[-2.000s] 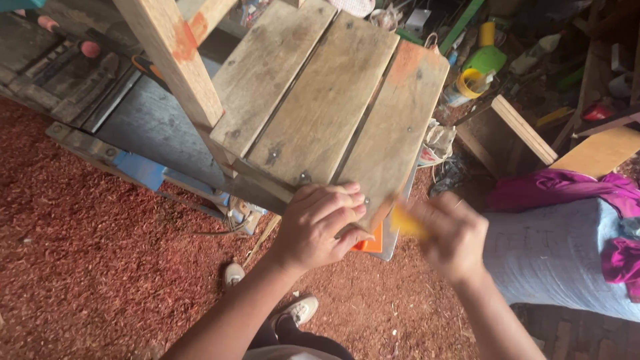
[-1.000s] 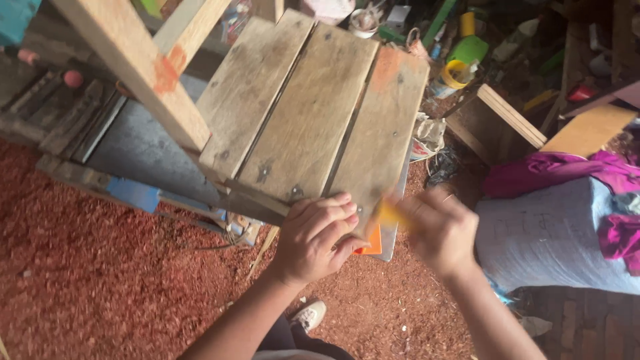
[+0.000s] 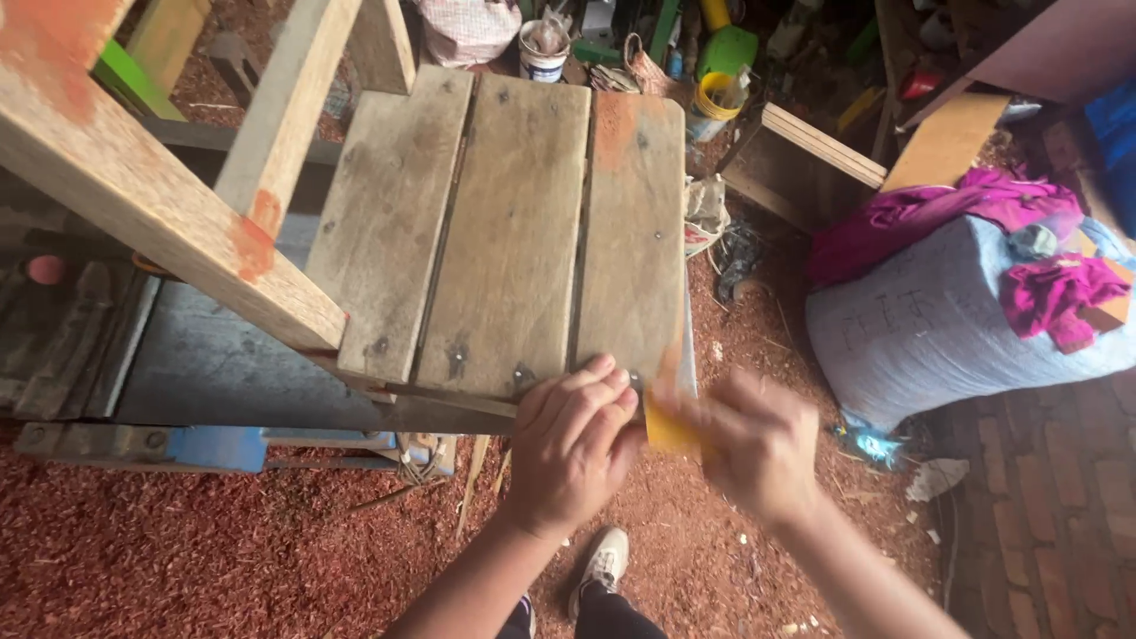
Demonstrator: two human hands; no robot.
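Note:
A wooden chair with a slatted seat (image 3: pixel 506 231) fills the middle of the view. My left hand (image 3: pixel 572 444) lies over the seat's near edge at the right slat, its fingers bent on top beside a screw. Blurred by motion, my right hand (image 3: pixel 759 444) grips a yellow sheet, likely sandpaper (image 3: pixel 670 424), against the near right corner of that slat. Orange filler or stain marks the far end of the right slat (image 3: pixel 617 124) and the chair's side frame (image 3: pixel 253 248).
Under the chair is a dark metal machine table (image 3: pixel 231 355) with a blue part (image 3: pixel 217 448). A stuffed light-blue sack (image 3: pixel 896 328) with magenta cloth (image 3: pixel 958 217) stands right. Behind are a white bucket (image 3: pixel 543 62), a yellow-rimmed bucket (image 3: pixel 717 98) and boards. Reddish shavings cover the floor.
My left hand stays on the seat's near edge throughout. My right hand stays at the same corner, blurred in every frame, with the yellow sheet in it. The orange piece below the corner no longer shows.

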